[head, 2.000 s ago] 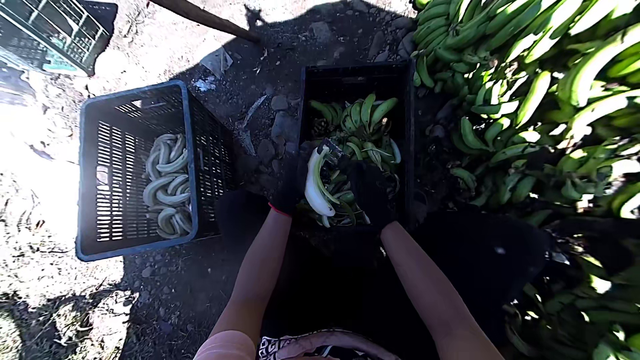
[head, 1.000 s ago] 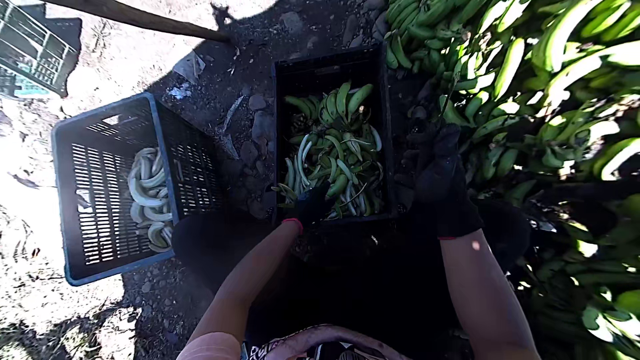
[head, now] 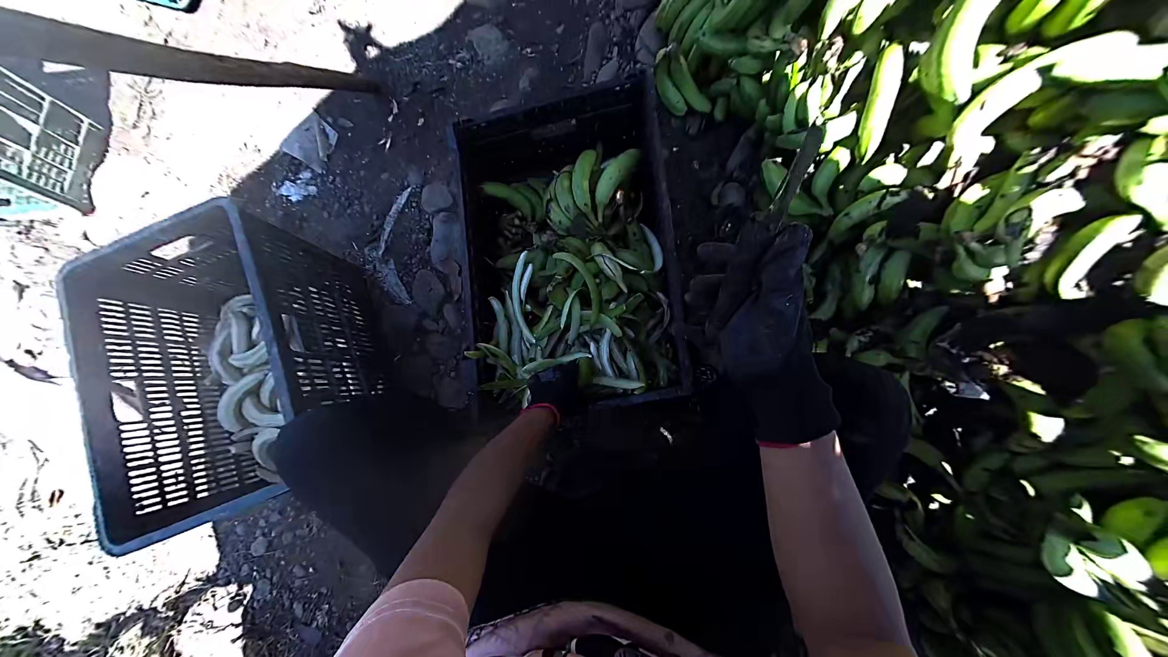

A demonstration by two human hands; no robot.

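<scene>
A black plastic crate (head: 675, 274) stands between my knees with green bananas (head: 584, 187) at its far end and loose peels (head: 584, 310) in its nearer part. At the near left of these peels is my left hand (head: 554, 383), in a dark glove, with several strips of green peel (head: 529, 365) at its fingers. To the right of the crate my right hand (head: 757, 292), also gloved, holds a knife (head: 799, 169) whose blade points up and away. Peeled bananas (head: 246, 374) lie in the slatted crate (head: 260, 301) at the left.
A large heap of green bananas (head: 967, 182) covers the right side. Stones (head: 443, 237) and litter lie on the dirt between the crates. A wooden pole (head: 201, 66) crosses the upper left, near another crate (head: 41, 137).
The peeled banana held over the middle crate two seconds ago is out of my hands. My right hand has moved from over that crate to its right side. The view has shifted.
</scene>
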